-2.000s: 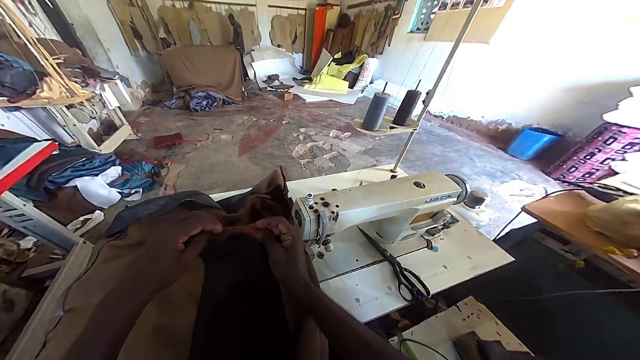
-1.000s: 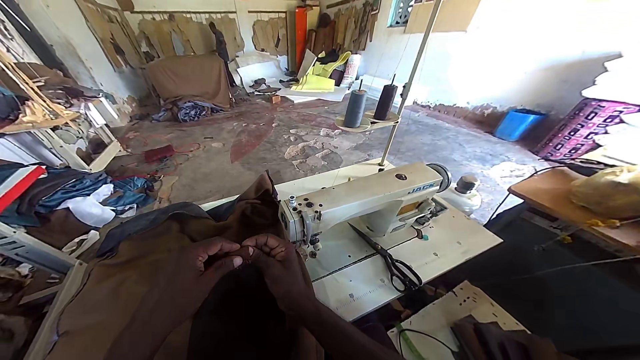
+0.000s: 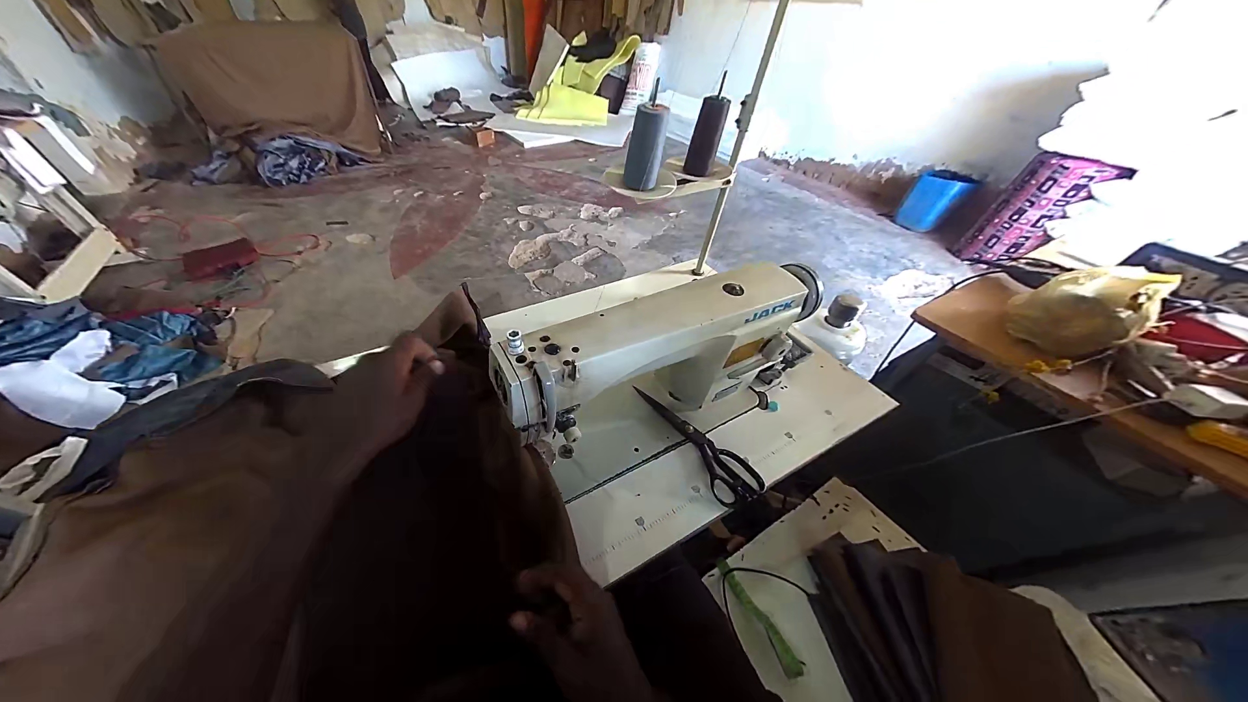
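Note:
Dark brown fabric (image 3: 419, 526) drapes over the left part of the table and hangs toward me. My left hand (image 3: 414, 370) holds its upper part, just left of the head of a Jack sewing machine (image 3: 643, 331). Lower down, near the table's front edge, my right hand (image 3: 575, 614) is at the fabric's right side with its fingers curled; whether cloth is between them is hard to tell. Black-handled fabric shears (image 3: 717, 458) lie on the machine bed, below the arm. Two thread cones, one grey (image 3: 646, 146) and one dark (image 3: 707, 136), stand on the thread stand.
Folded brown fabric pieces (image 3: 936, 604) and a green strip (image 3: 765, 624) lie on a pale board at the lower right. A wooden table (image 3: 985, 312) at the right bears a yellowish plastic bag (image 3: 1087, 307). Blue and white cloths (image 3: 68, 390) are heaped at the left.
My hands were together at the fabric left of the machine head; now they are apart, the right one lower and nearer to me. The view has tilted down.

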